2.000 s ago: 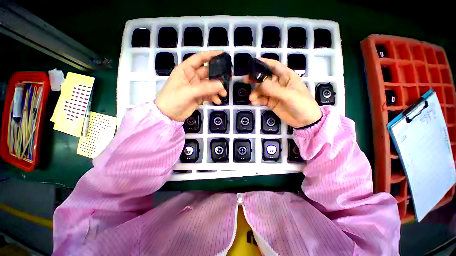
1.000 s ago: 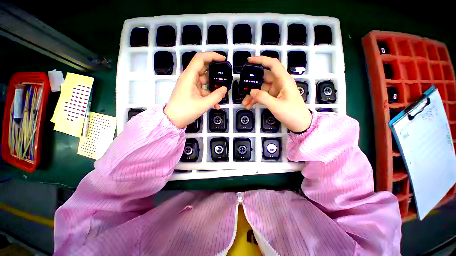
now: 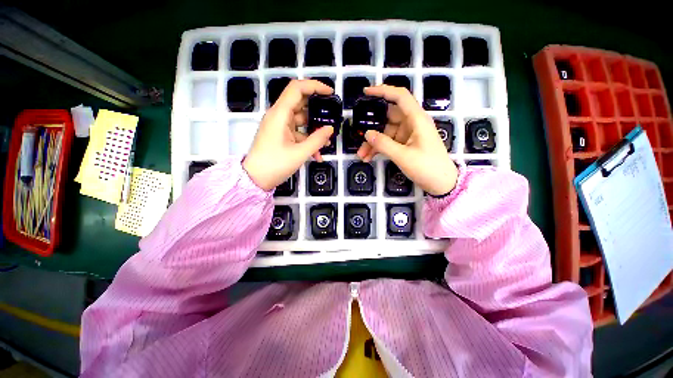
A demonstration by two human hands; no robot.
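Observation:
My left hand [image 3: 284,136] holds a black watch head [image 3: 324,112] upright by its edges, its lit screen facing me with small white text. My right hand [image 3: 413,136] holds a second watch head [image 3: 370,114] beside it, screen also facing me with faint white text. The two watch heads are close together but apart, above the white compartment tray [image 3: 177,136]. The tray holds many black watch heads. Those in the top rows show dark faces, those in the lower rows show round marks. My hands and sleeves hide some pockets.
At the left lie a red bin [image 3: 62,118] of thin sticks and yellow label sheets [image 3: 94,184]. At the right, a red-orange tray [image 3: 544,111] holds a few watch heads, with a clipboard [image 3: 627,236] lying on it. A metal rail [image 3: 66,55] runs at the upper left.
Two seconds ago both watch heads were tilted, with no lit screen showing. They have since been turned face towards me and lit. Over the last second the hands have barely moved.

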